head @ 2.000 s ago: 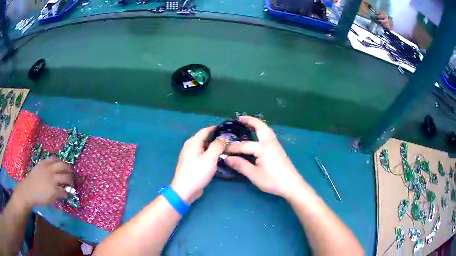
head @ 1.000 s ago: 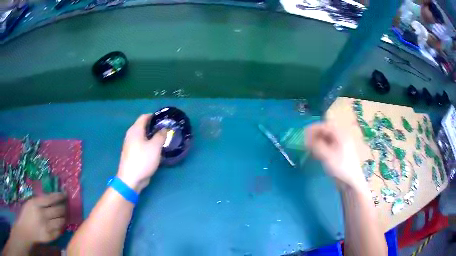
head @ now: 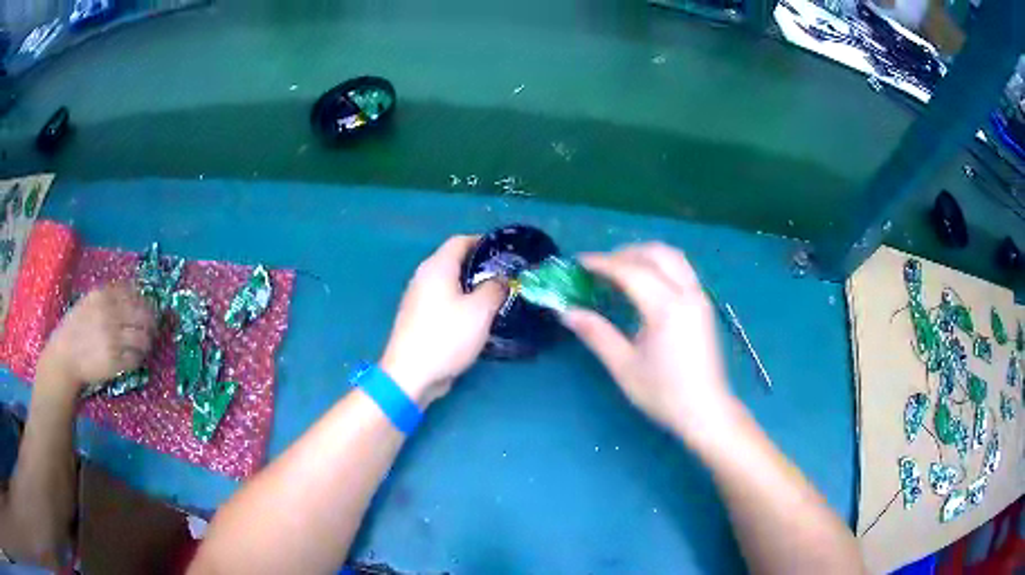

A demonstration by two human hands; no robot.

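Note:
My left hand (head: pixel 444 320), with a bright blue band at the wrist, holds a round glossy black housing (head: pixel 519 339) on the bench, open side up, with the thumb inside its rim. A small yellow and white spot shows inside. My right hand (head: pixel 658 326), blurred, holds a green circuit board (head: pixel 559 283) between thumb and fingers at the housing's right side, partly over the opening. I cannot tell whether the board touches the housing.
A thin screwdriver or pick (head: pixel 746 344) lies right of my right hand. Wired boards lie on a cardboard sheet (head: pixel 882 399) at far right. At left, another person's hand (head: pixel 107 335) is over boards on pink-red bubble wrap (head: pixel 242 432). Black housings (head: pixel 353 110) sit on the belt; a post (head: pixel 910 152) stands right.
My right hand has come back from beside the cardboard sheet to the housing with a green board in its fingers. My left hand still holds the housing. The camera view has turned left.

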